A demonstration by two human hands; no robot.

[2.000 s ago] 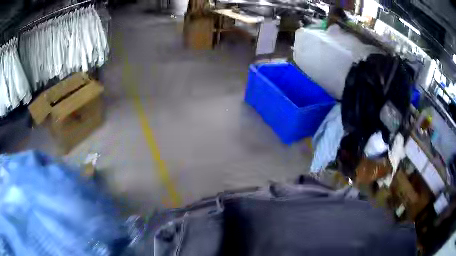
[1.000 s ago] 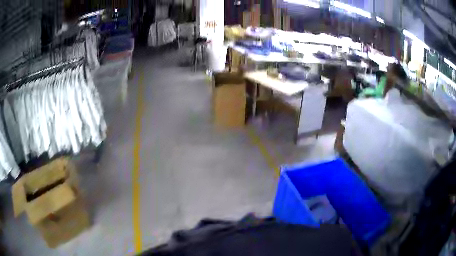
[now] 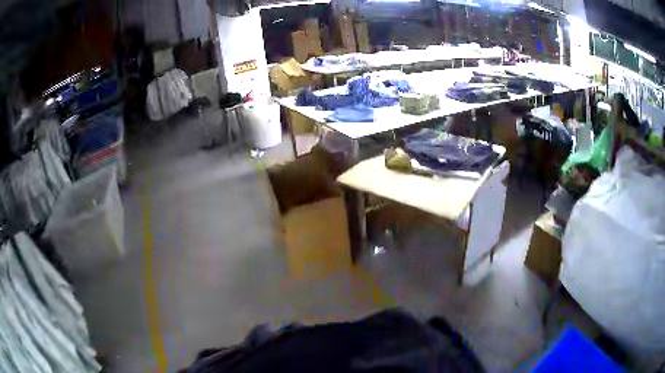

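Observation:
A dark garment bundle [image 3: 335,345] shows at the bottom middle of the view, close to me and cut off by the lower edge. Its details are blurred. Neither my left hand nor my right hand can be seen. Ahead stands a small table with a pale top [image 3: 408,191]. A stack of dark folded garments [image 3: 453,153] lies on its back part.
An open cardboard box [image 3: 318,239] stands left of the small table. Long white tables [image 3: 372,125] behind hold blue and dark garments. White bulky sack [image 3: 616,255] and blue crate [image 3: 576,353] at right. Pale bin [image 3: 89,222] and hanging white garments [image 3: 40,313] at left.
The view has moved forward along the floor. The small table and cardboard box are nearer, and the blue crate has slid to the bottom right edge. The dark bundle stays at the bottom.

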